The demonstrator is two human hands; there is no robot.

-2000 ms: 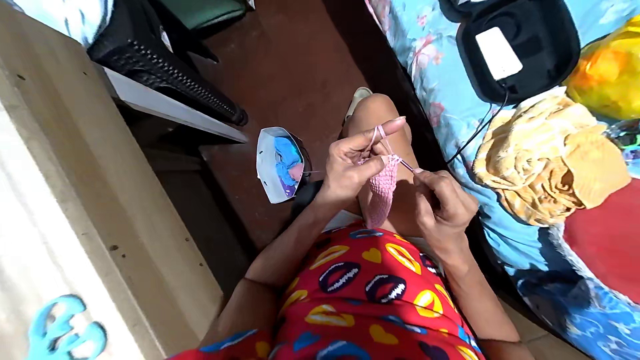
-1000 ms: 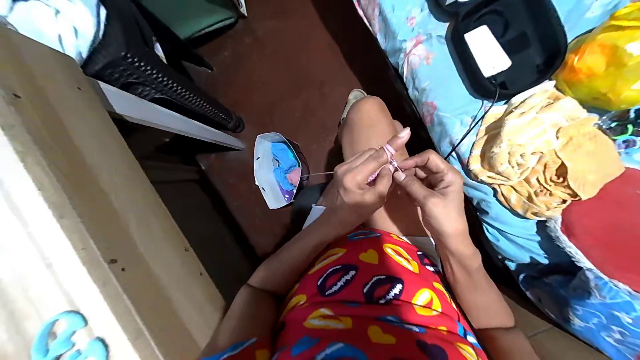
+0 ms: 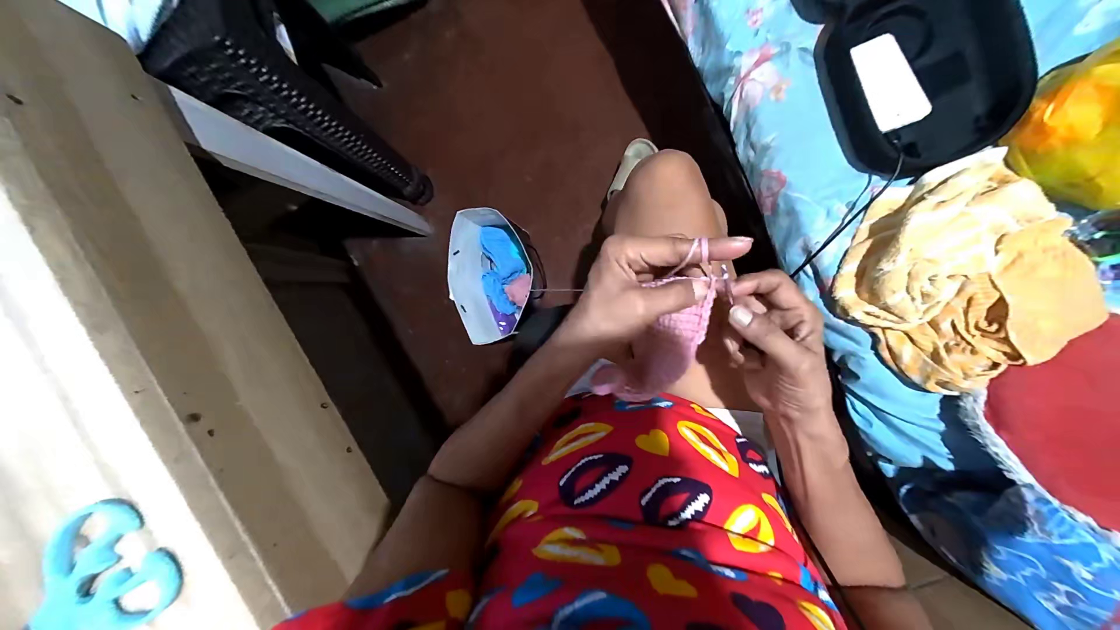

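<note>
Above my lap, my left hand [image 3: 634, 284] grips the top of a pink crocheted piece [image 3: 665, 354], with pink yarn looped around its raised index finger. The rest of the piece hangs down toward the red printed clothing on my lap. My right hand [image 3: 779, 337] pinches a thin crochet hook [image 3: 728, 284] at the edge of the stitches, close to my left fingertips; most of the hook is hidden by the fingers. A strand of yarn [image 3: 560, 290] runs from my left hand to a white open container [image 3: 468, 280], which holds blue, pink and purple items.
On the right, a bed with a blue floral sheet [image 3: 744, 96] bears an open black case [image 3: 989, 87], a yellow cloth [image 3: 954, 262] and a yellow plastic bag [image 3: 1072, 131]. A black chair [image 3: 289, 105] stands upper left. Wooden furniture [image 3: 219, 350] borders the left side, with a light-blue object [image 3: 105, 560] on it.
The pink piece, mostly hidden behind my hands a second ago, shows again below my left hand. My right hand has drawn slightly back from my left fingers.
</note>
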